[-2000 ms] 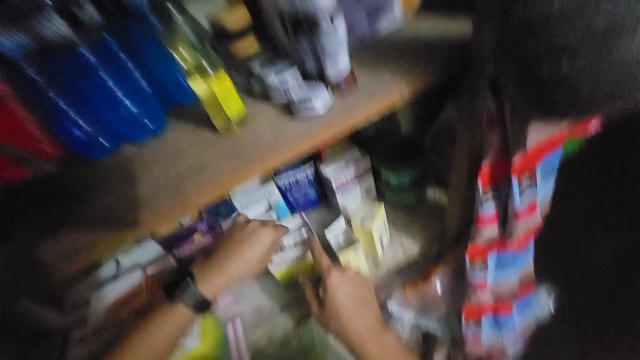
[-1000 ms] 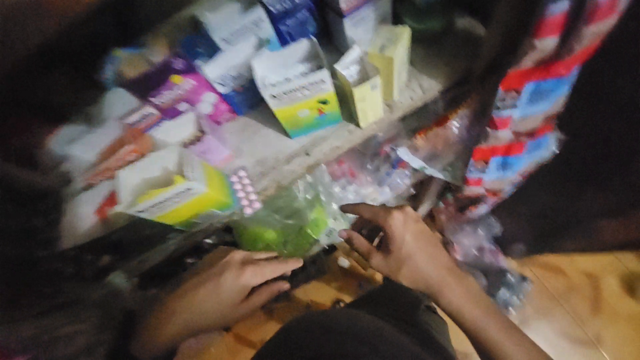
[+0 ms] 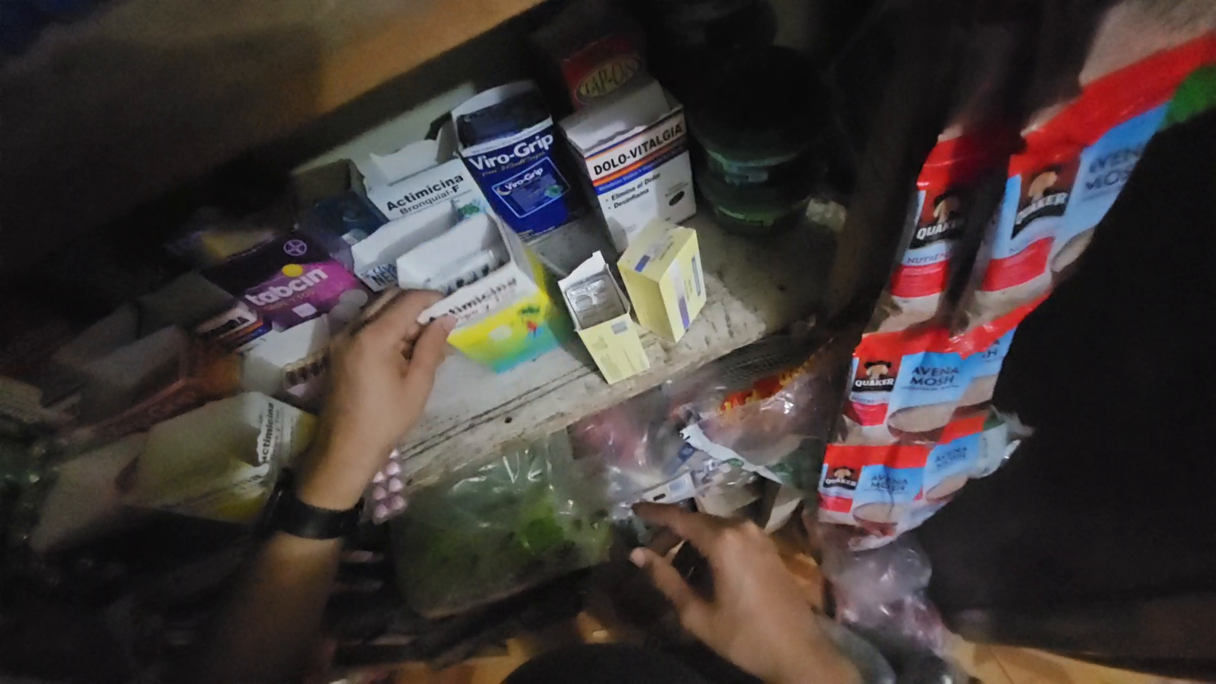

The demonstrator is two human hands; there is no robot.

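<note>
My left hand point(image 3: 385, 380), with a dark band at the wrist, has its thumb and fingers on the near left corner of an open yellow-and-green Actimicina box point(image 3: 508, 318) on the wooden shelf. Whether it grips the flap or only touches it is hard to tell. Blister packs or sachets show inside that box. My right hand point(image 3: 736, 579) is lower right, fingers apart and holding nothing, near clear plastic packaging point(image 3: 665, 489). Two small pale yellow boxes, one open point(image 3: 608, 328) and one beside it point(image 3: 665, 280), stand right of the Actimicina box.
Viro-Grip point(image 3: 518, 166) and Dolo-Vitalgia point(image 3: 632, 166) boxes stand behind. A Tabcin box point(image 3: 299, 280) and another Actimicina box point(image 3: 223, 456) are at left. A plastic bag with green contents point(image 3: 503, 532) lies below the shelf edge point(image 3: 570, 404). Quaker packets point(image 3: 912, 380) hang at right.
My left hand has risen from below the shelf edge to the yellow-and-green box. My right hand stays low, its fingers apart. The view has shifted.
</note>
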